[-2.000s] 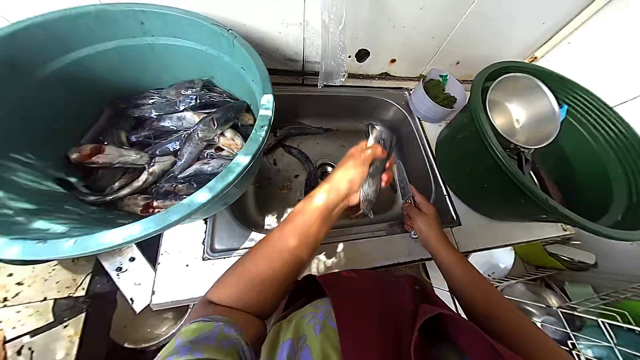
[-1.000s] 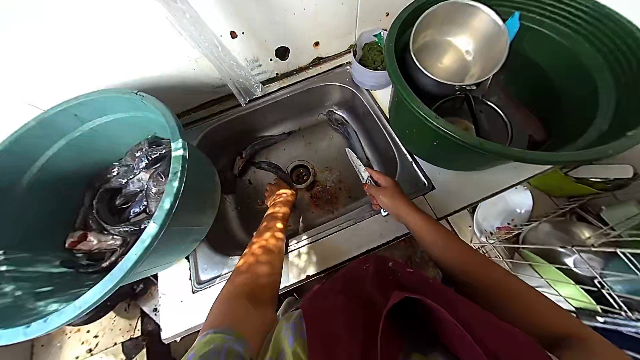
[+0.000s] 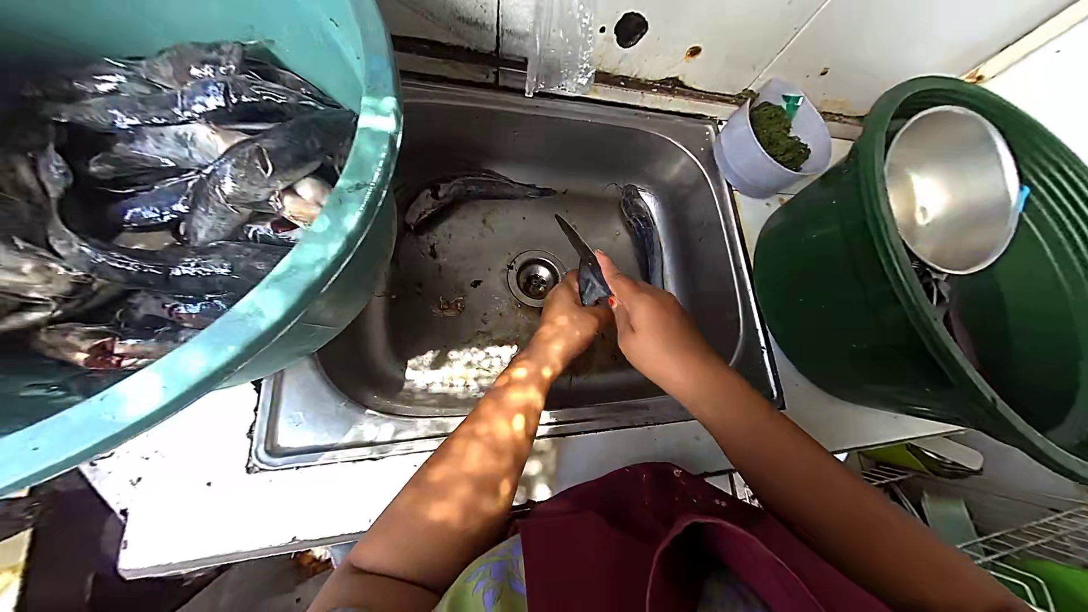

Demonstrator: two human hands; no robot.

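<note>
Over the stainless steel sink [image 3: 476, 255], my left hand [image 3: 568, 319] grips a dark fish [image 3: 593, 287], most of it hidden by my fingers. My right hand [image 3: 650, 319] is closed around a knife [image 3: 578, 242], whose blade points up and left across the held fish. One whole fish [image 3: 642, 229] lies along the right side of the basin. Another fish [image 3: 467, 191], with its belly side reddish, rests at the back left. The drain [image 3: 535, 277] shows just left of my hands, with small dark scraps around it.
A teal plastic tub [image 3: 387, 127] full of fish stands at the left, its rim overlapping the sink. At the right is a dark green tub [image 3: 807, 280] with a metal pot [image 3: 952, 191] inside. A small white container [image 3: 738, 157] of green scouring material sits behind. A dish rack [image 3: 1033, 535] is lower right.
A second ago my left hand reached down at a fish left of the drain; now it holds a fish beside my right hand. The knife has moved from the basin's right side to that fish.
</note>
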